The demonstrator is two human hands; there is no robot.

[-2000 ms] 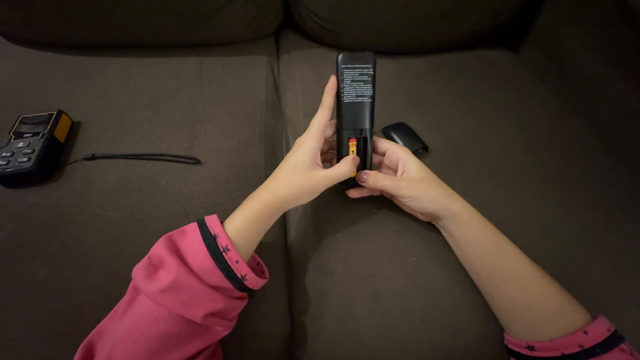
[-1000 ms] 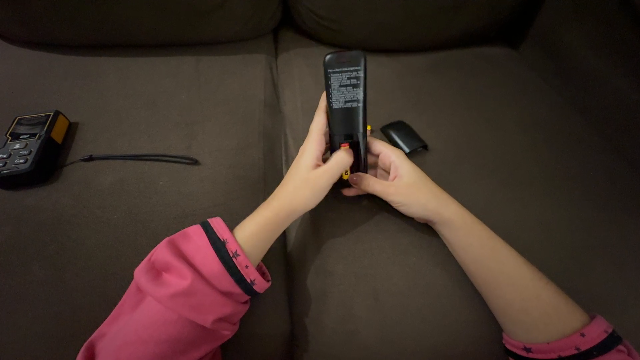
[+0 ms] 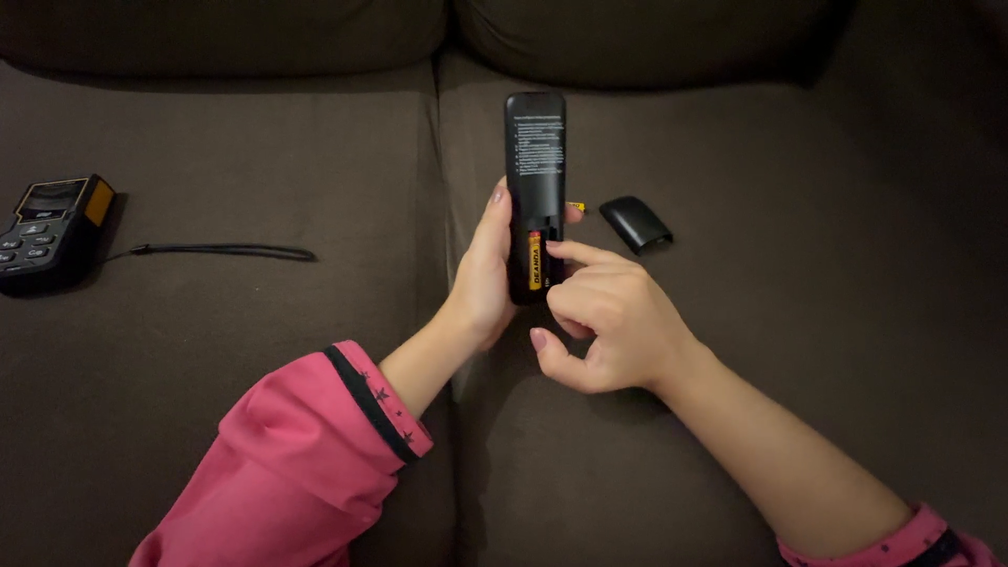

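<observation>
My left hand (image 3: 487, 272) holds a black remote control (image 3: 537, 193) upright, its back with printed writing facing me. In its uncovered battery compartment one yellow battery with a red end (image 3: 535, 264) lies in the left slot. The right slot shows dark. My right hand (image 3: 610, 315) is at the compartment's right side, its index fingertip at that slot and its thumb apart below; no object shows in it. Part of another yellow battery (image 3: 577, 207) sticks out past the remote's right edge, beside a fingertip. The black battery cover (image 3: 636, 224) lies on the sofa to the right.
A black and yellow handheld device with buttons and a small screen (image 3: 51, 232) lies on the brown sofa seat (image 3: 236, 331) at the left. Its black wrist strap (image 3: 228, 251) stretches to the right. A seam runs between the cushions, with the backrest behind.
My right hand has let go of the remote's lower end, and its index finger now points into the compartment. My left thumb has moved off the battery to the remote's left edge.
</observation>
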